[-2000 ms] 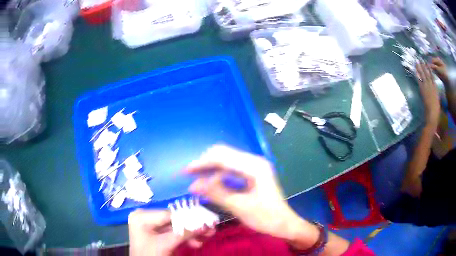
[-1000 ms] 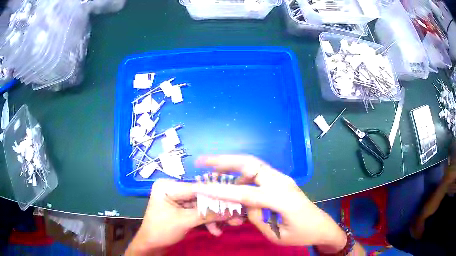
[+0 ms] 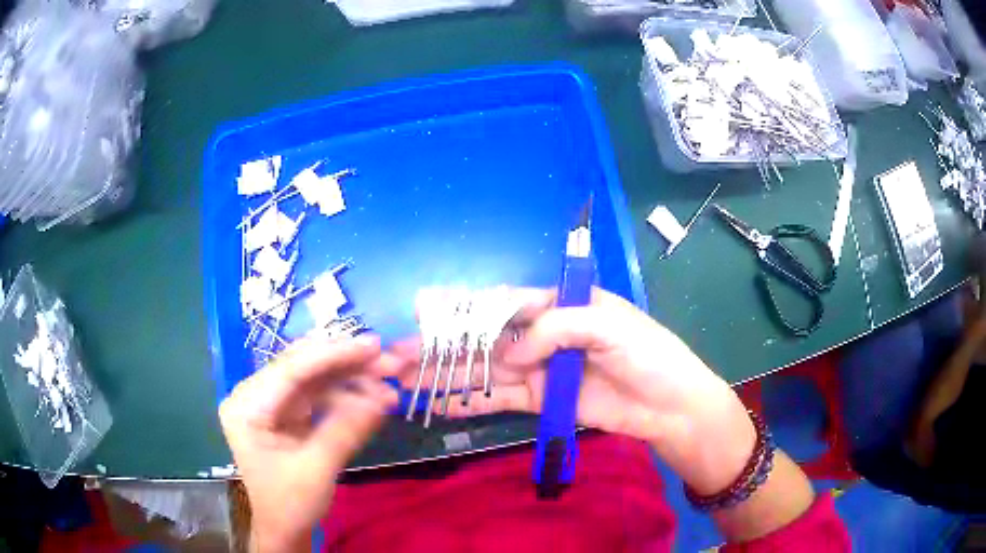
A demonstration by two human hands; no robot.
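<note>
Several tabbed metal rods lie side by side in a row, white tabs up and stems pointing down towards me, over the blue tray's near side. My right hand holds them in its fingers, together with a blue-handled knife that stands upright, blade up. My left hand is just left of the rods, slightly blurred, fingers apart; whether its fingertips touch them is unclear. More tabbed rods lie scattered along the tray's left side.
Scissors, a single tabbed rod, a pale strip and a pale rectangular block lie right of the tray. A full clear box is behind them. Stacked containers and a small clear box are left. Another person's arm shows far right.
The rods were in my left fingers; they are now in my right hand with tabs up. My left hand has moved off to the left. The knife has swung upright, blade up.
</note>
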